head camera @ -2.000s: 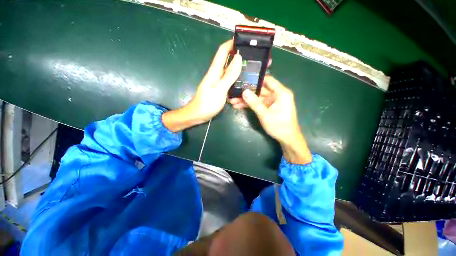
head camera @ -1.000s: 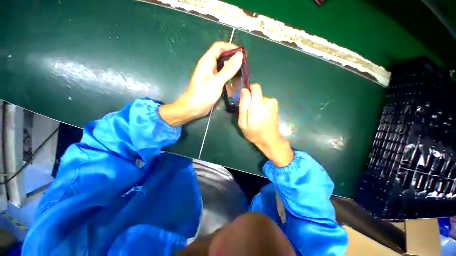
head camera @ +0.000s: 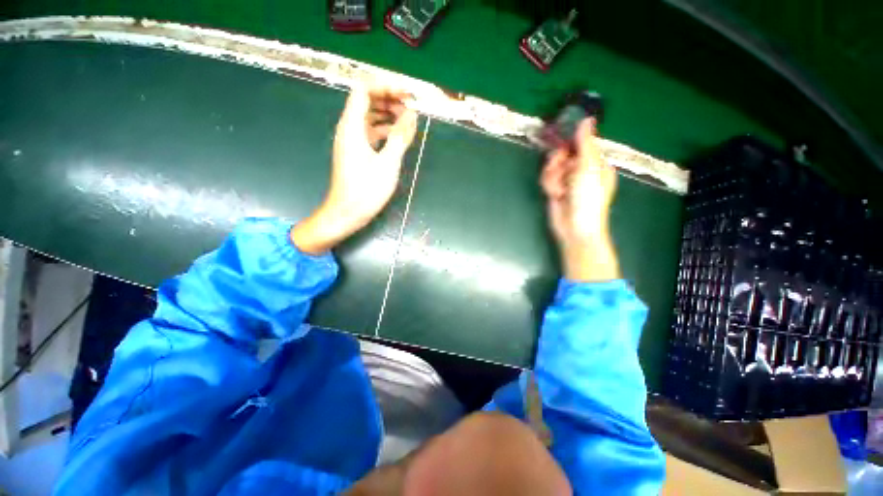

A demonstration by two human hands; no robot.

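My right hand [head camera: 583, 194] holds a blurred phone unit [head camera: 571, 118] by its near end, over the whitish edge strip and the near side of the belt. The phone looks dark with a reddish edge; its face is too blurred to read. My left hand [head camera: 363, 160] is empty, with thumb and fingers apart, above the bench near the edge strip. Two uncovered phones with green circuit boards lie on the belt, one at top centre [head camera: 414, 17] and one further right [head camera: 548, 43]. A darker phone [head camera: 350, 14] lies to their left, cut by the top edge.
The dark green bench [head camera: 242, 155] meets the conveyor belt [head camera: 639, 87] at a chipped whitish edge strip [head camera: 484, 114]. Glossy black blister trays [head camera: 775, 291] are stacked at the right. An open carton [head camera: 808, 455] is below them. My blue sleeves cross the near side.
My left hand has let go of the phone. My right hand has carried it away and to the right, over the edge strip. Several phones now show on the belt at the top.
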